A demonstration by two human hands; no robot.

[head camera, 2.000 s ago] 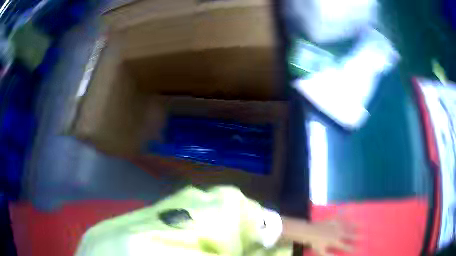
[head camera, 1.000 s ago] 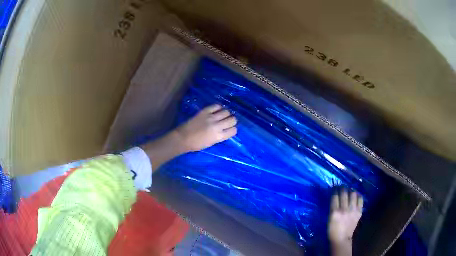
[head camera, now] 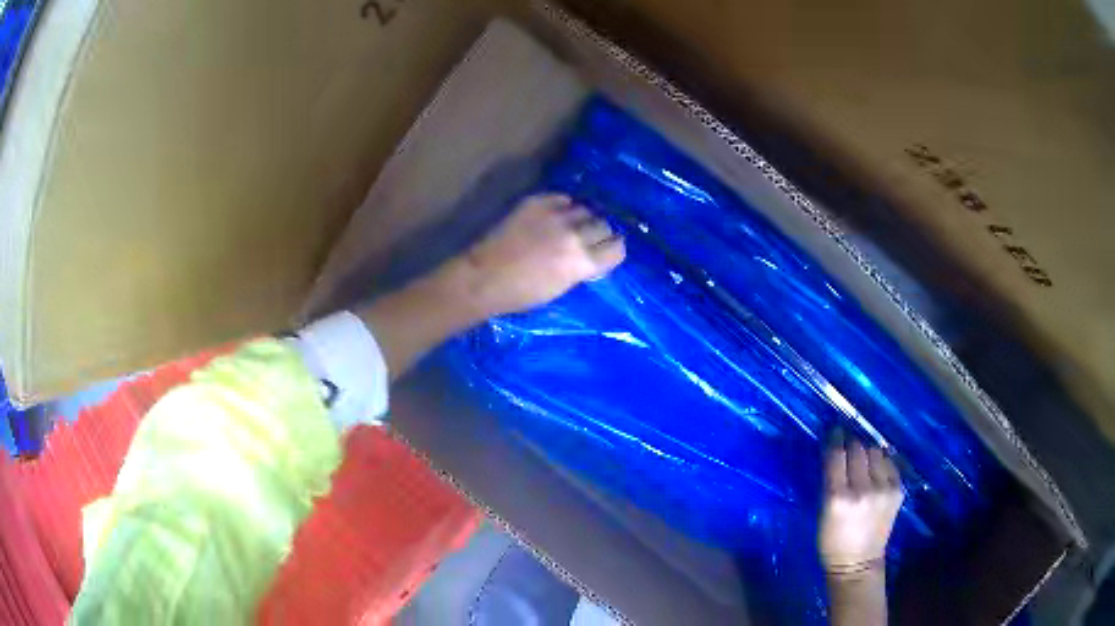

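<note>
An open brown carton [head camera: 434, 135] holds shiny blue protective film [head camera: 660, 397]. A narrow dark edge with a bright reflection runs diagonally through the film between my hands. My left hand [head camera: 544, 254] is inside the carton at the upper left of the film, fingers curled over that edge. My right hand [head camera: 861, 495] is at the lower right, fingers curled at the same edge. The fingertips of both hands are hidden, and what lies inside the film cannot be made out.
Tall carton flaps [head camera: 159, 184] rise at the left and at the upper right, the right one with printed lettering. Red-orange foam pads [head camera: 367, 538] lie at the lower left. A pale grey surface shows below the carton's near edge.
Both hands stay inside the carton on the film. My left hand now sits slightly higher and further right in view, its fingers more curled. The view of the carton has shifted.
</note>
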